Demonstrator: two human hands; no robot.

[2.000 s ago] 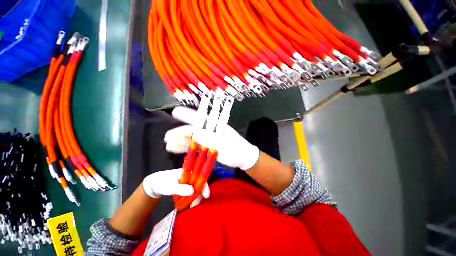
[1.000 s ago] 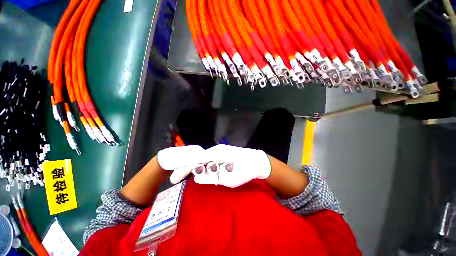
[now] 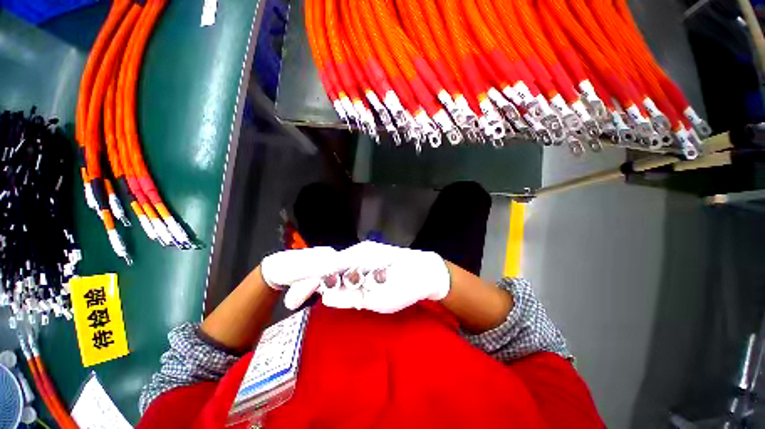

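My left hand (image 3: 298, 270) and my right hand (image 3: 390, 276), both in white gloves, are together in front of my red clothing. Three round silver cable lug ends (image 3: 354, 277) show between the gloved fingers, side by side. The orange cables (image 3: 294, 236) behind them are mostly hidden under the hands; only a short orange-red piece shows beyond the left hand. The right hand is closed around the lugs. The left hand lies against the same bundle, its fingers partly hidden.
A large row of orange cables (image 3: 470, 50) lies on the dark cart (image 3: 306, 96), lugs toward me. On the green bench (image 3: 180, 109) are several orange cables (image 3: 132, 100), black leads (image 3: 33, 201), a yellow sign (image 3: 100, 319) and paper (image 3: 101, 406). An ID badge (image 3: 270, 360) hangs at my chest.
Since two seconds ago, the held cables have turned from lying lengthwise, lugs away from me, to showing lug ends at my chest. Both hands came together lower; over the last second they barely moved.
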